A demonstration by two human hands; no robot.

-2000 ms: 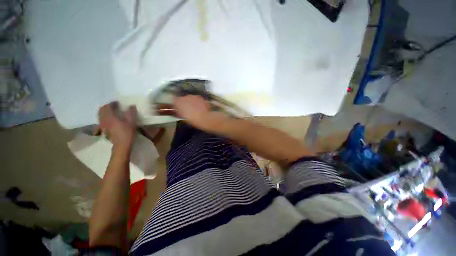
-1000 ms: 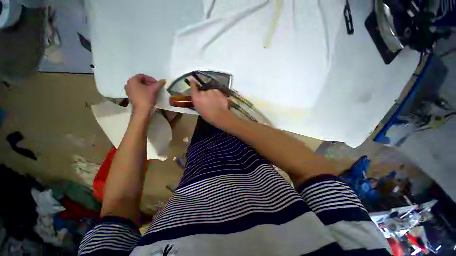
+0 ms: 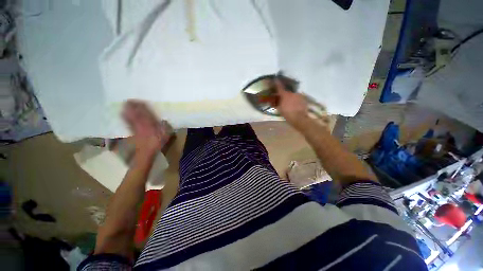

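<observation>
A white garment piece [image 3: 185,69] lies on the white pressing table [image 3: 323,69], with dark fold lines at its upper left. A cream strip [image 3: 201,108] runs along its edge nearest me, and a narrow yellowish strip [image 3: 190,21] shows higher up. My right hand [image 3: 292,105] is closed on the handle of the steam iron [image 3: 265,95], which sits at the right part of the near edge, its tip to the left. My left hand [image 3: 142,123] is blurred and lies at the left part of the cloth's near edge; whether its fingers pinch the cloth is unclear.
A dark pad [image 3: 344,3] is cut off at the far edge. A pale angular shape [image 3: 108,169] hangs below the left table edge, near a red object [image 3: 149,211] on the floor. A blue-edged table [image 3: 398,58] stands at the right, with a cluttered rack [image 3: 445,211] below it.
The iron in my right hand has moved from beside my left hand to the right along the near edge. My left hand now lies flatter. The camera view has shifted too.
</observation>
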